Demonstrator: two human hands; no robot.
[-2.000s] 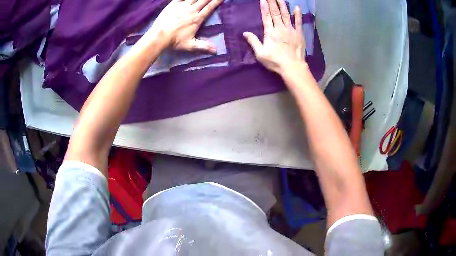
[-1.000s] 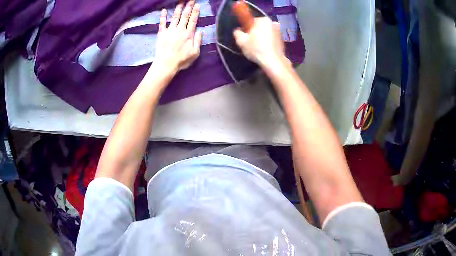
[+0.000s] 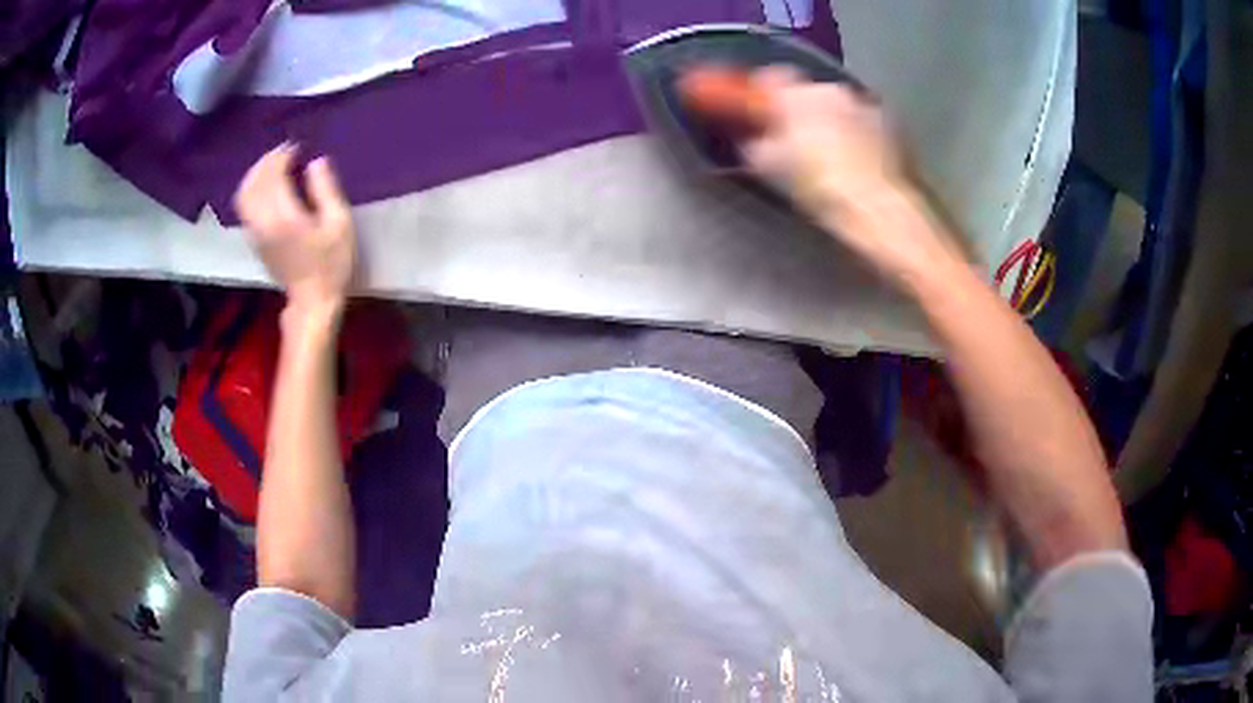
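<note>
The purple garment panel [image 3: 467, 121] lies on the padded table [image 3: 550, 254], its plain border along the near side and pale interfacing [image 3: 371, 44] showing above it. My right hand [image 3: 825, 144], blurred, is closed round the orange handle of the steam iron [image 3: 687, 117]. The iron points left, over the panel's right part and the bare cover beside it; whether it touches the cloth I cannot tell. My left hand [image 3: 300, 227] is at the panel's near edge on the left, fingers bent and a little apart. Whether it pinches the cloth edge is not clear.
Red and yellow-orange looped snips [image 3: 1025, 275] lie at the table's right corner. A red bundle [image 3: 234, 398] and purple scraps lie below the table at left. Blue and tan hanging material stands at the right. More purple cloth is at the far left.
My right hand first lay flat on the cloth, then took the iron; the iron has now turned to point left and moved right. My left hand has left the interfacing for the near left edge.
</note>
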